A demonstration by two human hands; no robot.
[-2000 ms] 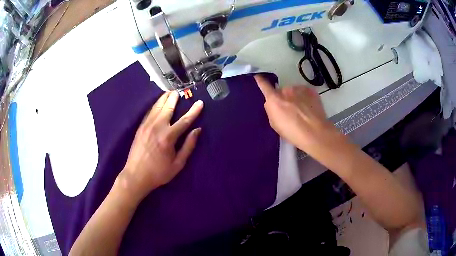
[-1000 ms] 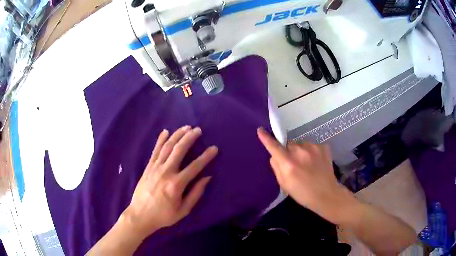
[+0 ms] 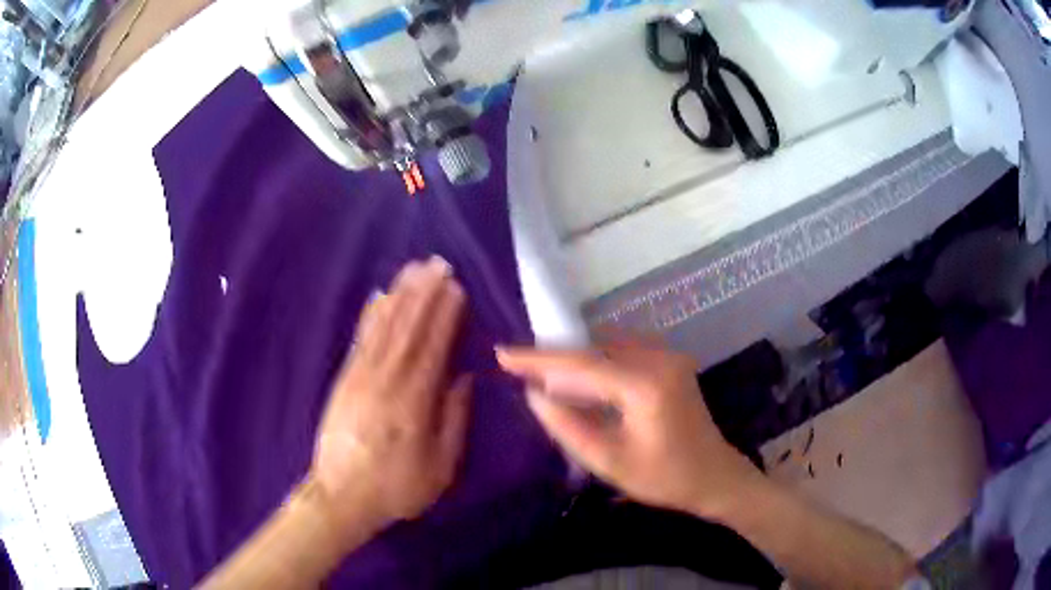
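Note:
A purple panel (image 3: 277, 300) lies on the white machine table, with a curved cut-out at its left. A white strip of fabric (image 3: 532, 248) shows along its right edge. Its upper part is under the presser foot area (image 3: 406, 156) of the white machine head, beside a red mark. My left hand (image 3: 398, 398) lies flat on the panel below the needle area, fingers close together, slightly blurred. My right hand (image 3: 634, 426) is at the panel's right edge, blurred, its fingertips over the purple fabric and apart, with no visible grip.
Black-handled scissors (image 3: 717, 98) lie on the machine bed at the upper right. A ruler strip (image 3: 795, 242) runs along the table's front edge. White fabric (image 3: 980, 110) hangs at the far right. A tan surface (image 3: 887, 449) with dark thread bits is at the lower right.
The panel has shifted left, its right side turning to bare more machine bed. My right hand has moved down, then left. My left hand has moved down from the presser foot. The view has shifted slightly.

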